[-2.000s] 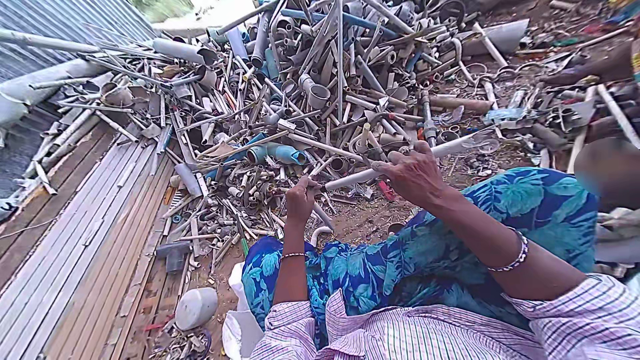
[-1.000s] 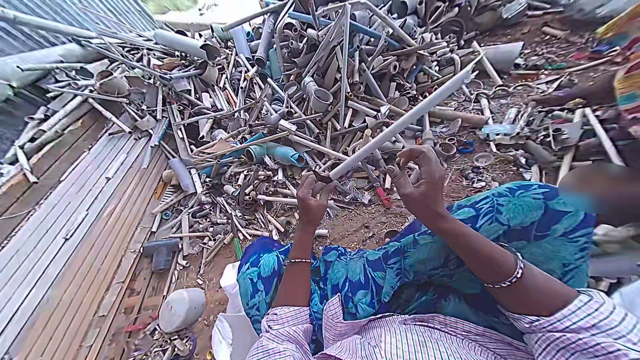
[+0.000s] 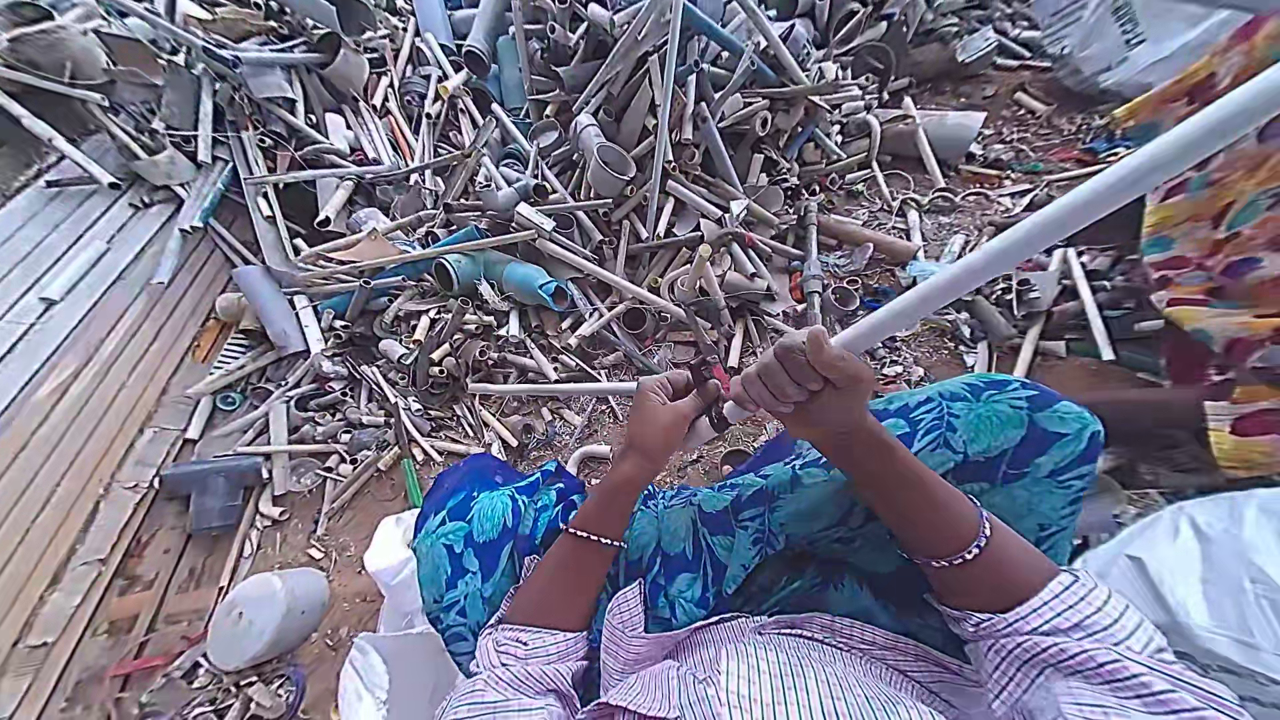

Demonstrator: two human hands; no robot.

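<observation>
A long white plastic pipe point(image 3: 1010, 250) slants from the middle up to the right edge, with my right hand point(image 3: 805, 385) closed round it near its lower end. My left hand point(image 3: 665, 415) is closed on a dark piece at that lower end, its thumb toward the pipe. Whether this piece is a fitting or part of a tool cannot be told. A red-handled tool point(image 3: 712, 372) shows between my two hands; its lower part is hidden by my fingers. Behind the left hand a thin white pipe point(image 3: 550, 389) lies on the heap.
A big heap of scrap pipes and fittings point(image 3: 600, 200) fills the ground ahead. Long slats point(image 3: 90, 400) lie at the left. Near them are a grey tee fitting point(image 3: 212, 485) and a white container point(image 3: 268, 618). White sacks point(image 3: 1200, 590) lie beside my lap; a person's colourful cloth point(image 3: 1215, 280) is at right.
The right hand has moved down to the lower end of the pipe, beside the left hand. One second ago it was open near the pipe. The view has shifted closer to the hands.
</observation>
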